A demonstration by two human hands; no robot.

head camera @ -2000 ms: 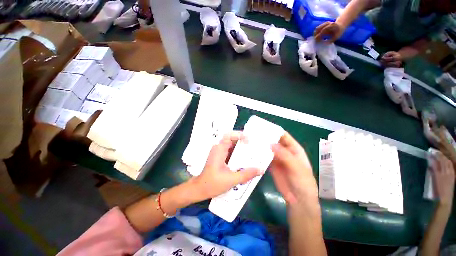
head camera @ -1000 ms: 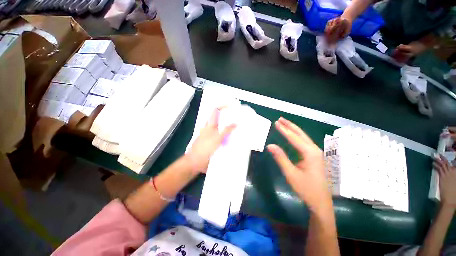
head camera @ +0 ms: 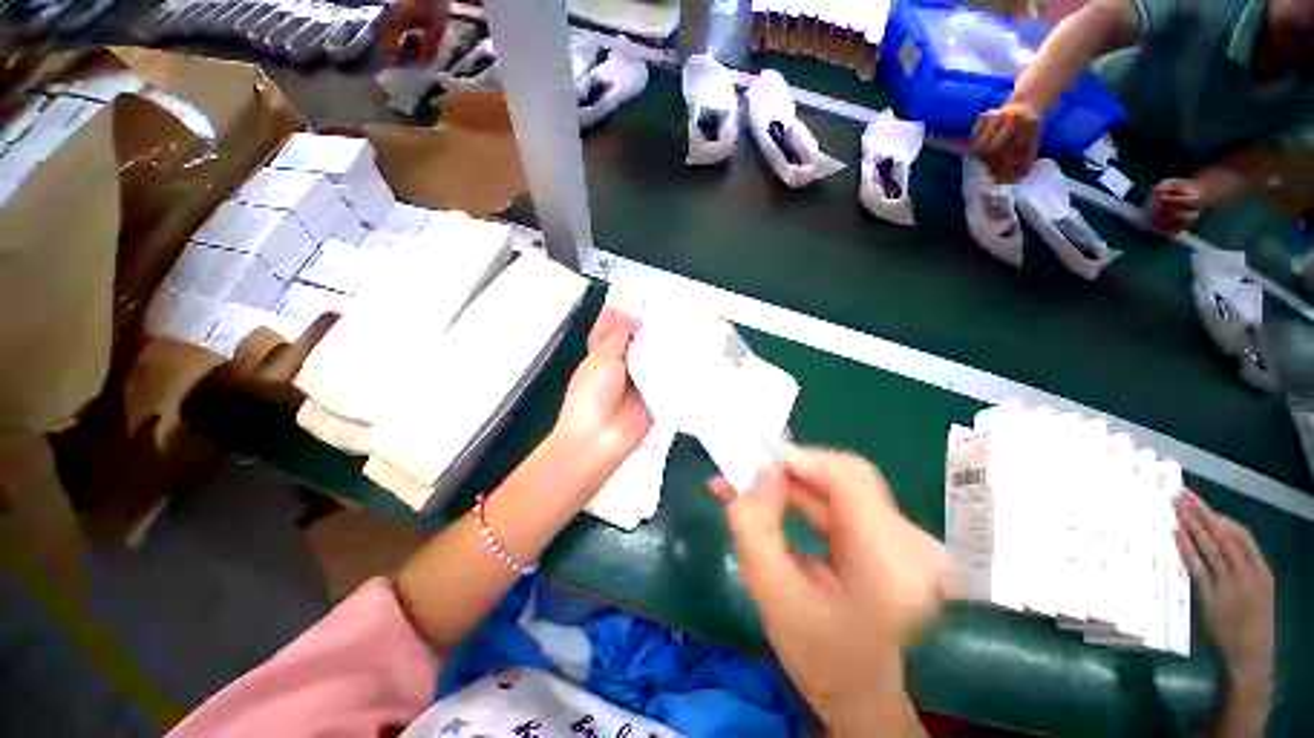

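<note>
A white card sheet [head camera: 706, 378] is held between my two hands, tilted over the bench. My left hand [head camera: 602, 389] grips its left edge, fingers partly behind it. My right hand [head camera: 836, 555] pinches its lower right end and is slightly blurred. More white sheets [head camera: 630, 490] lie on the green bench under the held one, partly hidden. An overlapping row of white flat pieces [head camera: 1066, 526] with a barcode-like print stands at the right. Two thick cream-white stacks [head camera: 483, 378] lie at the left.
A brown carton [head camera: 188, 87] holding small white boxes [head camera: 274, 231] is at far left. A pale post [head camera: 536, 130] and metal rail [head camera: 865, 350] divide the bench. Bagged items [head camera: 891, 166] line the far lane near a blue bin [head camera: 980, 65]. Another person's hand [head camera: 1225, 577] touches the right row.
My right hand has come back to the sheet and now pinches its lower end. The held sheet is turned differently. The other person's hand at right has reached the row.
</note>
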